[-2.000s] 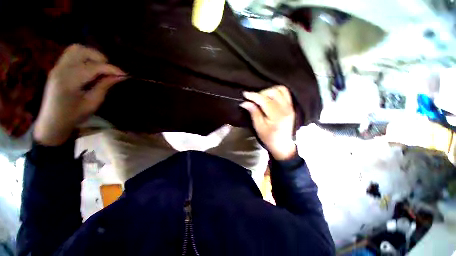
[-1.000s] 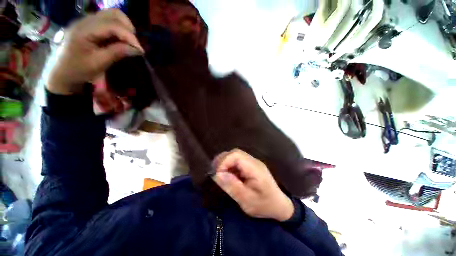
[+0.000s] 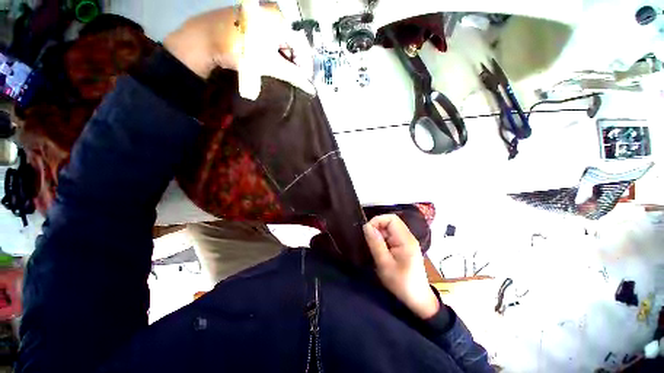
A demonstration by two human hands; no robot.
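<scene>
Dark brown lining (image 3: 295, 146) with pale chalk lines stretches diagonally between my hands. The red patterned fabric (image 3: 236, 178) lies beside and under it and bunches to the left. My left hand (image 3: 222, 44) is at the cloth's upper end near the machine; a pale machine part partly covers its fingers, so its grip is hard to see. My right hand (image 3: 393, 251) pinches the lining's lower right edge near the table's front edge.
Large black-handled shears (image 3: 435, 116) lie right of the machine's metal parts (image 3: 357, 33). Slim blue-black snips (image 3: 506, 109) lie further right. A dark thread crosses the white table. A control panel (image 3: 624, 140) and striped trim (image 3: 575, 198) are at the right. Scraps litter the floor.
My left hand has moved right, to the machine. My right hand has shifted slightly right, still on the lining edge. The red patterned side and chalk lines now show.
</scene>
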